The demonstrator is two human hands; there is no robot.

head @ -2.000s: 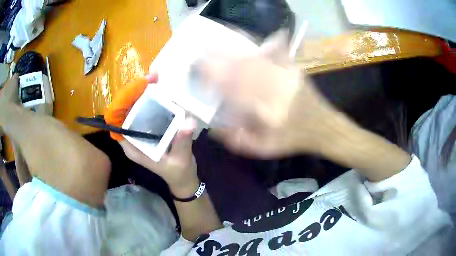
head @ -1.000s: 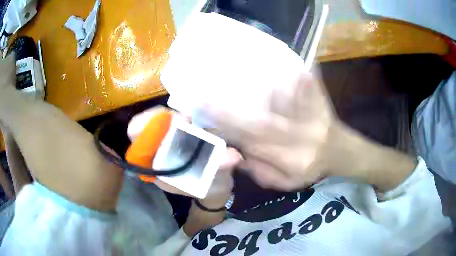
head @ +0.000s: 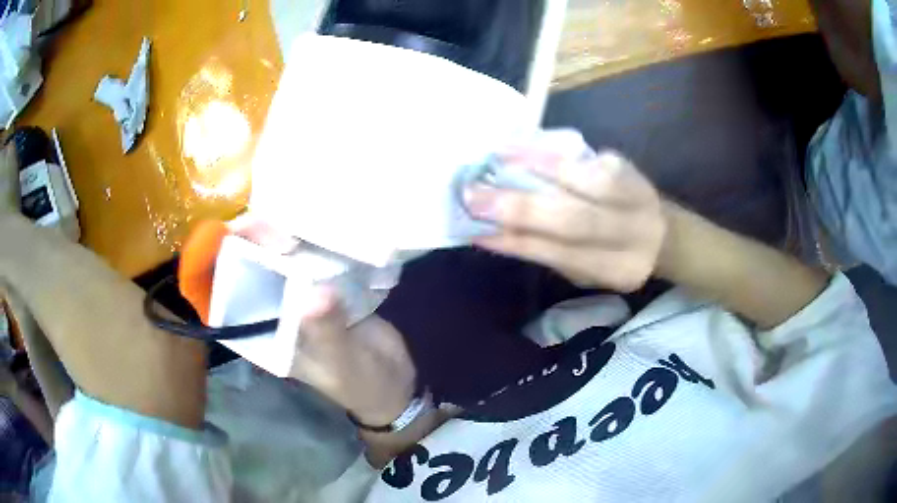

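A large white security camera (head: 364,147) with a black rounded end is held up over my lap, its black end pointing away from me. My left hand (head: 339,344) grips the white mounting arm (head: 251,295) at its near end; an orange finger cot (head: 200,265) covers one finger. A black cable (head: 187,327) loops out of the arm. My right hand (head: 580,211), slightly blurred, holds a grey-white cloth (head: 482,192) against the housing's lower right side.
The orange bench (head: 211,118) runs behind, with a crumpled grey-white scrap (head: 128,98) on it. Another camera (head: 44,187) lies at the far left beside another person's arm (head: 108,305). Another person's sleeve (head: 856,187) shows at the right edge.
The camera first moved nearer to me, then shifted left, and its mounting arm turned. My right hand moved over the housing to its right edge. Another person's arm has appeared at upper right.
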